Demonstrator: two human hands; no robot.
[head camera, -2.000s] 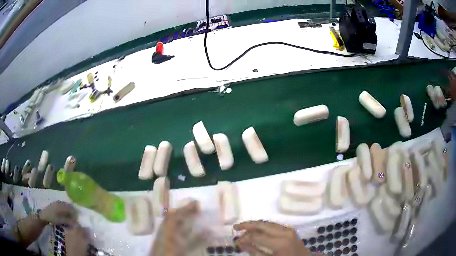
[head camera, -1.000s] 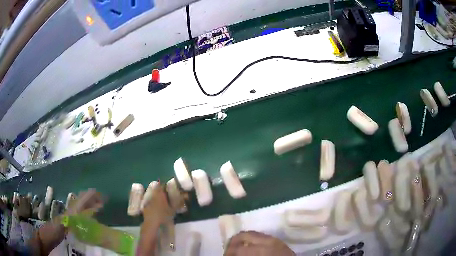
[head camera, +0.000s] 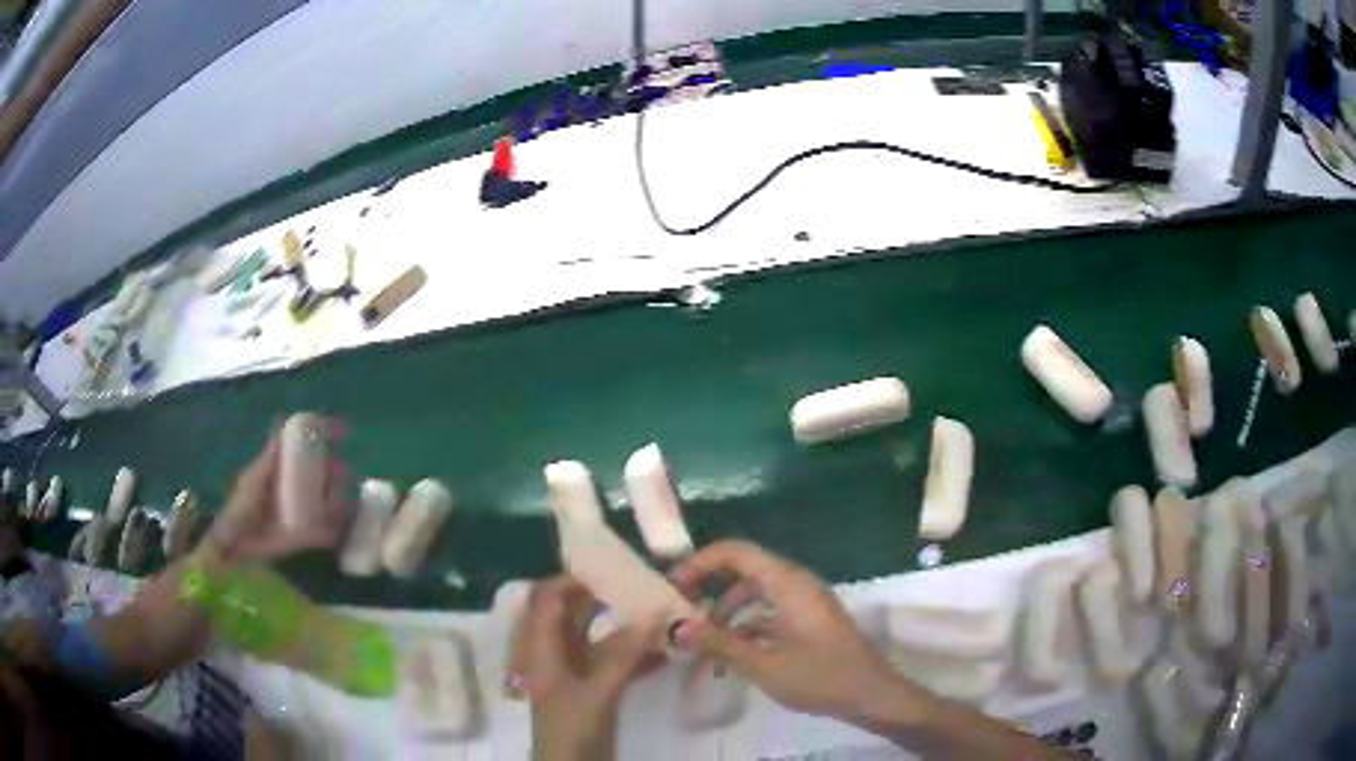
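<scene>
My left hand holds an off-white device housing, tilted, above the bench edge. My right hand is at the lower end of this housing, its fingertips at a small dark round pad. Whether the pad is fully on the housing cannot be told. A sticker sheet with dark dots shows partly at the bottom edge, mostly hidden by my right forearm.
Several housings, one of them here, lie on the green belt. A heap of housings is at right. A green bottle lies at left, beside another person's hand holding a housing. A black boxy unit is on the far shelf.
My left hand has come back from the belt with a housing. My right hand has risen from the bench to meet it. The other person's hand has lifted a housing.
</scene>
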